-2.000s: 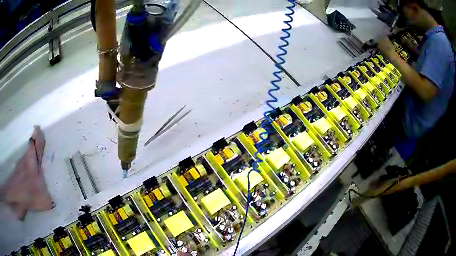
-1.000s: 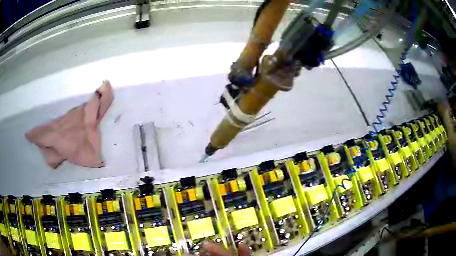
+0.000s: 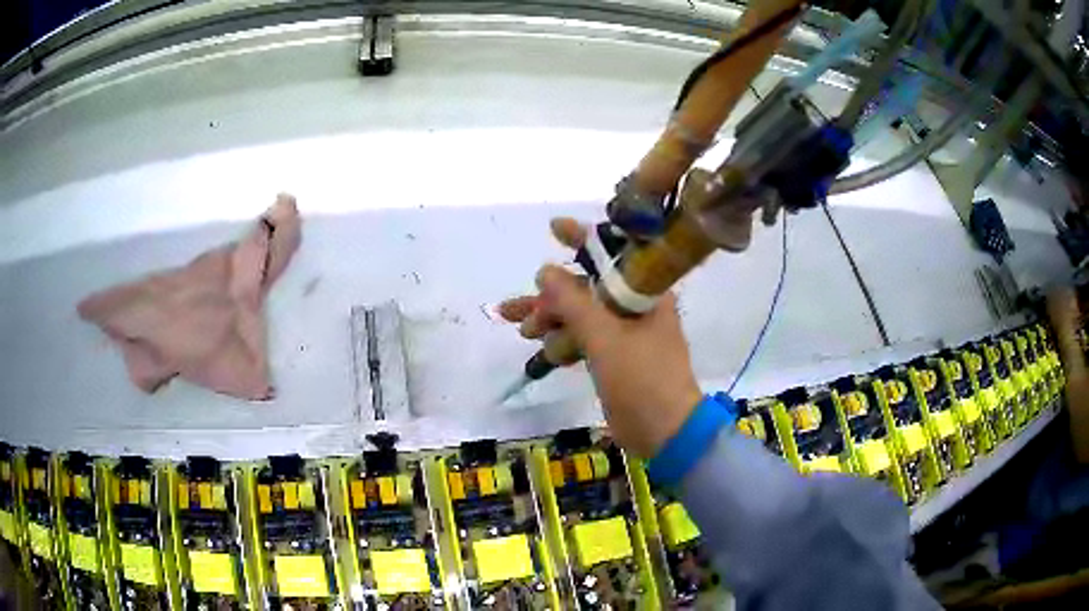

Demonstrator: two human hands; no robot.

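My right hand (image 3: pixel 615 340), with a blue wristband and a grey-blue sleeve, is closed around the lower barrel of the glue dispensing gun (image 3: pixel 681 245), near its white band. One finger stands off the grip. The pale-blue nozzle (image 3: pixel 516 388) points down and left, just above the worktop behind the boards. Power supply boards (image 3: pixel 394 571) with bright yellow transformers run in a long row along the near edge. My forearm hides some of them. I cannot make out my left hand; only a dark blur shows at the lower left edge.
A crumpled pink cloth (image 3: pixel 197 310) lies at left on the worktop (image 3: pixel 454 275). A slotted metal bracket (image 3: pixel 377 364) lies behind the boards. A blue cord (image 3: pixel 770 316) and hoses (image 3: pixel 943 137) hang at right. Part of another person (image 3: pixel 1066 346) shows at the right edge.
The view has swung left. My right hand has come up from the bottom edge and taken hold of the gun, which hung free before. The tweezers are no longer visible.
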